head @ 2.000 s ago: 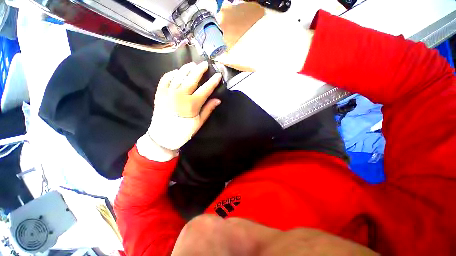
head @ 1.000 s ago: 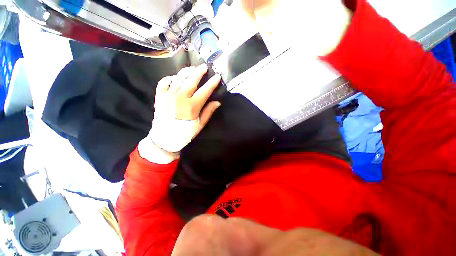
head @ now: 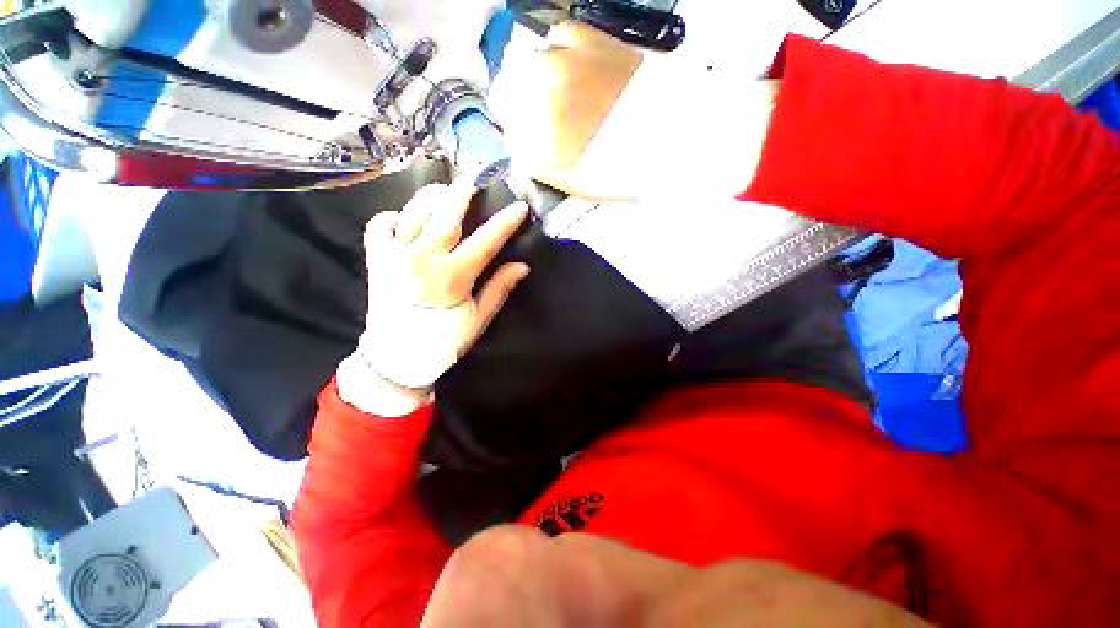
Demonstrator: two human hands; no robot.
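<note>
A large black garment piece [head: 246, 294] lies over the white table and my lap, its edge under the needle area of the white sewing machine [head: 233, 104]. My left hand [head: 430, 270] lies palm down on the cloth, fingers spread, fingertips just in front of the needle area. My right hand [head: 565, 111] is at the right side of the needle, beside the blue-grey cylinder [head: 477, 141], its fingertips near the cloth edge. Pale coverings are on both wrists. The fingertips of my right hand are washed out, and whether they grip anything is hidden.
A measuring scale [head: 762, 270] runs along the table's front edge. A black-handled tool [head: 633, 22] lies beyond my right hand. A blue bin [head: 915, 411] with light-blue cloth stands right of my lap. A grey box with a round vent [head: 135, 558] is at lower left.
My right hand has come back from the upper right to the needle area, covering the dark patch on the table. The view has shifted slightly. My left hand stays on the cloth.
</note>
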